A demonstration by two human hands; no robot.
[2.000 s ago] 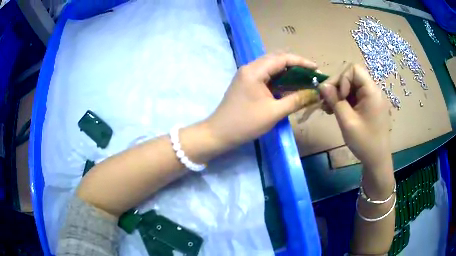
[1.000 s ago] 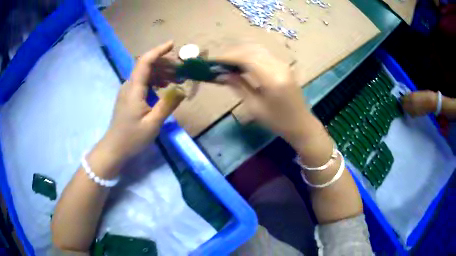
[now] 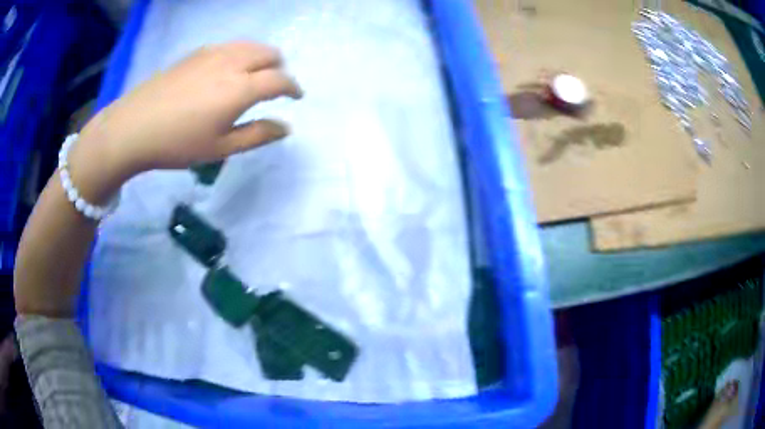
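Note:
My left hand (image 3: 197,105) is over the upper left of the large blue crate (image 3: 507,218), fingers apart and holding nothing that I can see. The crate's white liner (image 3: 361,235) lies under it. A green plate (image 3: 206,172) shows partly below the hand. Another green plate (image 3: 198,235) lies lower, and more plates (image 3: 310,335) touch and overlap near the crate's front edge. My right hand is not in view.
Cardboard (image 3: 604,176) on the green bench (image 3: 587,272) bears a red pot with a white top (image 3: 569,90), a dark stain and a pile of small silver pieces (image 3: 684,67). At lower right, another person's hand (image 3: 723,402) is in a second crate of green plates (image 3: 709,335).
The view has turned back over the large crate. My left hand has moved away from the held green plate to above the liner. My right hand has left the picture. The pot shows uncovered.

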